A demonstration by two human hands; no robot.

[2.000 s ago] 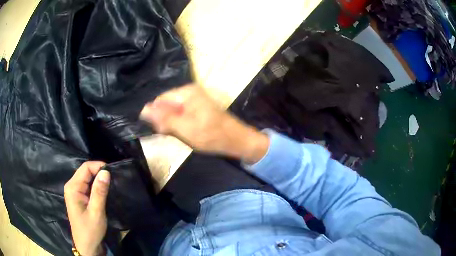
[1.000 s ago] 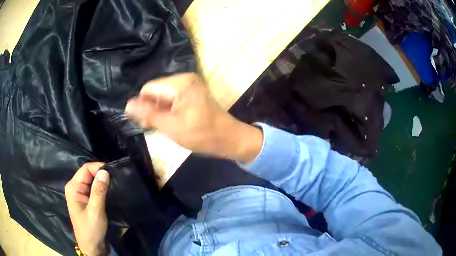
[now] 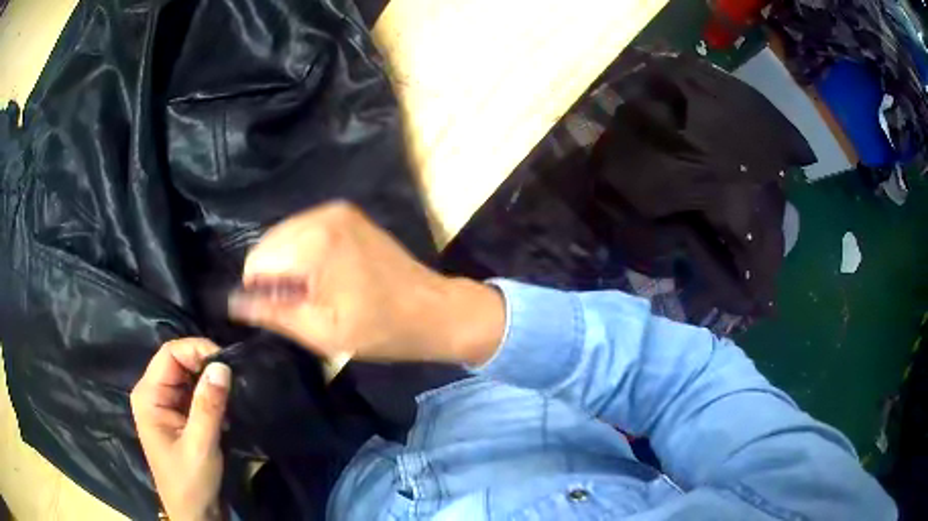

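Observation:
A shiny black leather-look jacket (image 3: 92,224) covers much of the left of the view, wrinkled, with raised seams. My left hand (image 3: 185,417) pinches an edge of the jacket between thumb and fingers at the lower left. My right hand (image 3: 336,285) is above the jacket, up and to the right of my left hand, blurred, with its fingers curled and pointing left. Whether it holds a tool cannot be made out.
The pale wooden table (image 3: 488,92) shows beyond the jacket. Past its edge lie a dark brown garment (image 3: 702,153) with small studs, and plaid cloth (image 3: 661,295). A red item (image 3: 731,22) and a blue item (image 3: 855,107) are at the upper right above the green floor (image 3: 814,336).
My right hand has moved down and left, closer to my left hand. My left hand keeps its pinch on the edge and has barely moved.

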